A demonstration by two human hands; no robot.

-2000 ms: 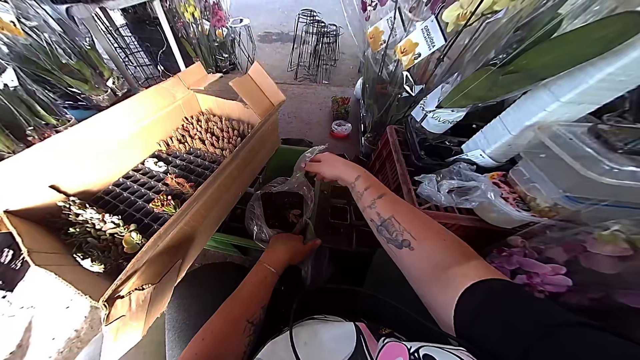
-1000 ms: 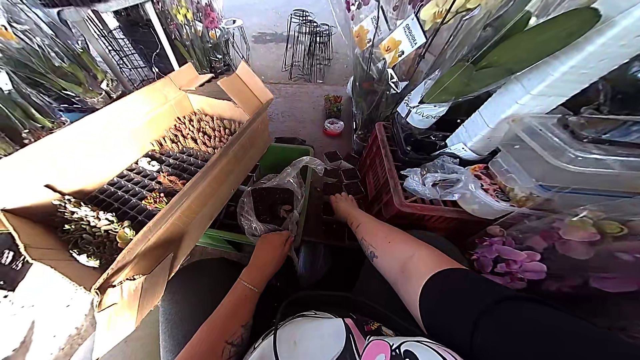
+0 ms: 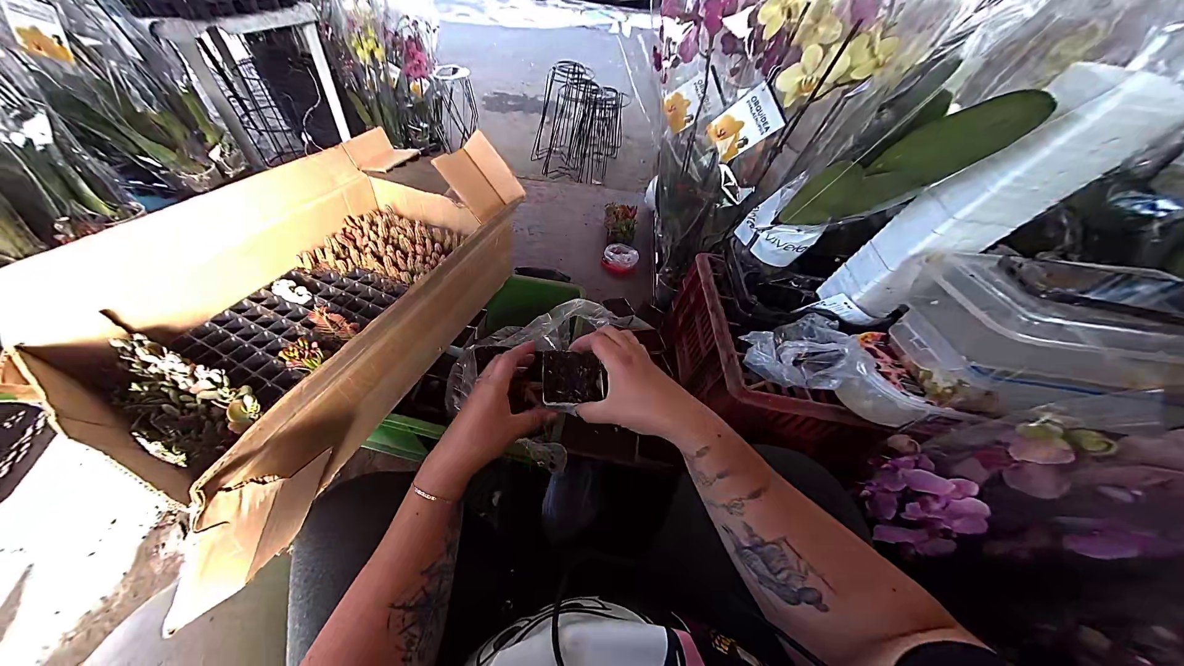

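A small square pot of dark soil [image 3: 573,376] is gripped at its right side by my right hand [image 3: 638,384], with the thumb and fingers around its edges. My left hand [image 3: 490,412] curves around the left side of the pot, fingers apart; whether it touches the pot is unclear. Behind both hands lies a clear plastic bag [image 3: 564,319], partly hidden by them. To the left, a long cardboard box [image 3: 435,314] holds a black cell tray [image 3: 264,338] with small succulents in some cells.
A dark red plastic crate [image 3: 708,347] stands at the right, beside a clear plastic tub [image 3: 1008,333] and wrapped orchids [image 3: 934,495]. A green container [image 3: 532,301] is behind my hands. Black wire stands [image 3: 583,125] and a small potted plant [image 3: 621,222] are farther back.
My right hand has come back from the dark pots by the crate and now holds a small soil-filled pot. My left hand has let go of the plastic bag and moved up beside the pot.
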